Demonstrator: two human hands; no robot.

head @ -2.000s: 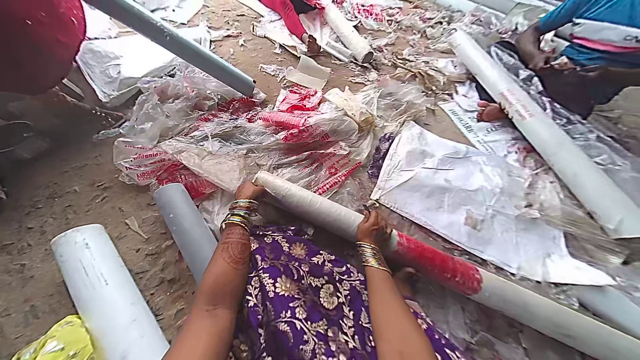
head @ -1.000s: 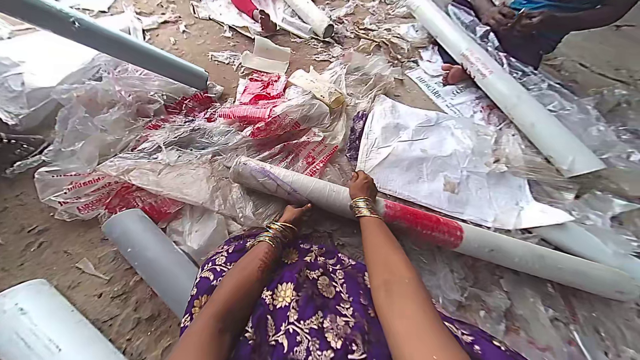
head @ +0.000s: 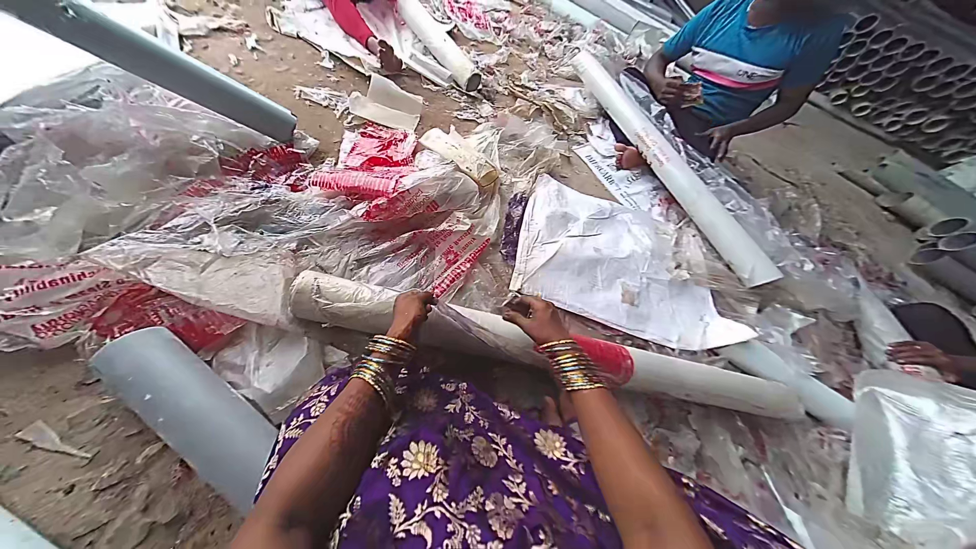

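A long pale pipe (head: 709, 385) lies across in front of me, with plastic film over its left part and a red band (head: 606, 358) to the right of its middle. My left hand (head: 412, 311) pinches thin plastic film (head: 465, 320) on the upper side of the pipe. At the film's other side, my right hand (head: 536, 319) has its fingers closed, just left of the red band; a bit of film seems to be between them. Both wrists wear bangles. A white sheet (head: 602, 259) lies just beyond my right hand.
Crumpled clear and red plastic wrap (head: 366, 191) covers the ground ahead. Grey pipes (head: 183, 404) lie at left, with another (head: 191, 84) above. A person in a blue shirt (head: 740, 61) sits beyond a white pipe (head: 679, 175). Another hand (head: 926, 358) shows at right.
My hands were on the pipe; now they are apart with film stretched between them. The view has shifted, showing more at the right.
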